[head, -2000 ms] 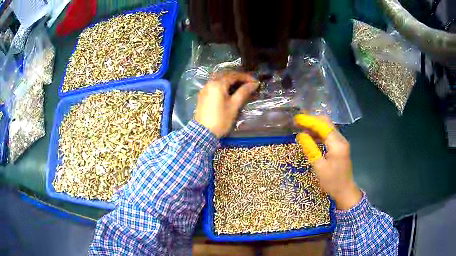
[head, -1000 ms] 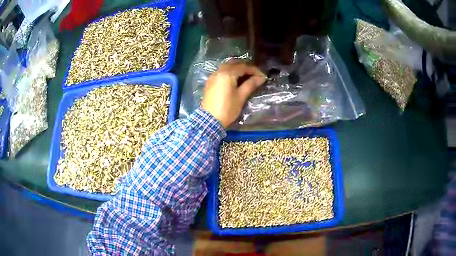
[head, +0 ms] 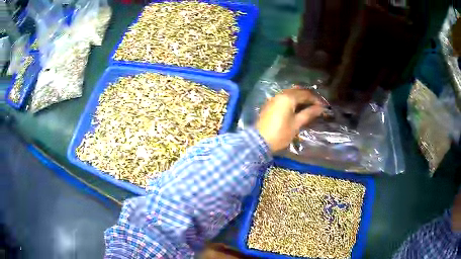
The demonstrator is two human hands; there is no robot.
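My left hand [head: 285, 119] is over the clear plastic sheet [head: 333, 152], under the dark machine head [head: 364, 45]. Its thumb and forefinger come together at the machine; any part between them is too small and blurred to tell. My right hand is almost wholly cut off at the right edge; only its checked sleeve [head: 429, 243] and a sliver of skin show. The near blue tray [head: 371, 202] holds small gold metal pieces, with its bottom showing in a patch. Two left blue trays, the middle one [head: 232, 109] and the far one [head: 247, 33], hold larger gold and silver pieces.
Filled poly bags lie at the far left [head: 63, 76] and far right [head: 429, 121]. A small blue tray [head: 21, 83] stands beside the left bags. The green bench's curved edge [head: 76, 177] runs along the lower left.
The view has turned left, so the trays and machine sit further right. My right hand has left the near tray and is at the right edge. My left hand stays at the machine.
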